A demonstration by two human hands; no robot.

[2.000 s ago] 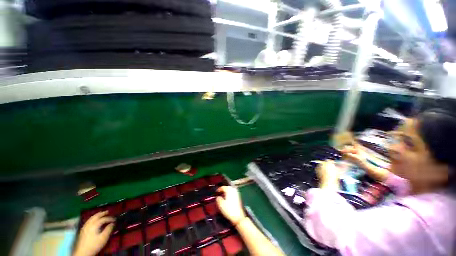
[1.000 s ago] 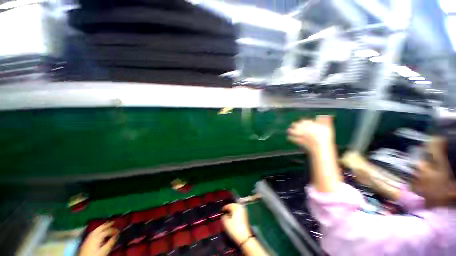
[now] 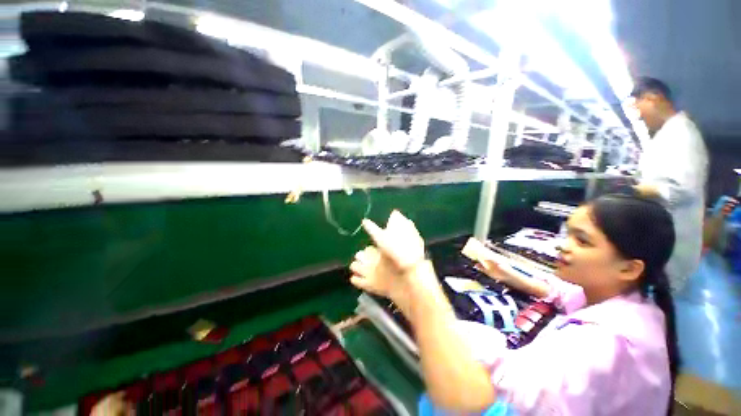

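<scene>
A black tray (image 3: 268, 370) with rows of red and black rectangular pieces lies at the bottom, cut off by the picture's edge. My left hand (image 3: 110, 404) shows only as a small blurred part at the tray's lower left; its fingers are not clear. My right hand (image 3: 390, 256) is raised in front of the green panel, beyond and above the tray. Its fingers are spread and nothing shows in it. A blue sleeve shows at the forearm's lower end.
A person in pink (image 3: 597, 357) sits at the right by trays with a light-blue die-cut sheet (image 3: 496, 309). Red-and-cream pieces (image 3: 208, 331) lie on the green belt. A cord loop (image 3: 348, 213) hangs below the white shelf (image 3: 162, 180). A person in white (image 3: 678, 175) stands behind.
My right hand has left the tray's right side and risen. The view has turned right. The neighbour's raised hand no longer shows clearly. The tray sits lower left in view.
</scene>
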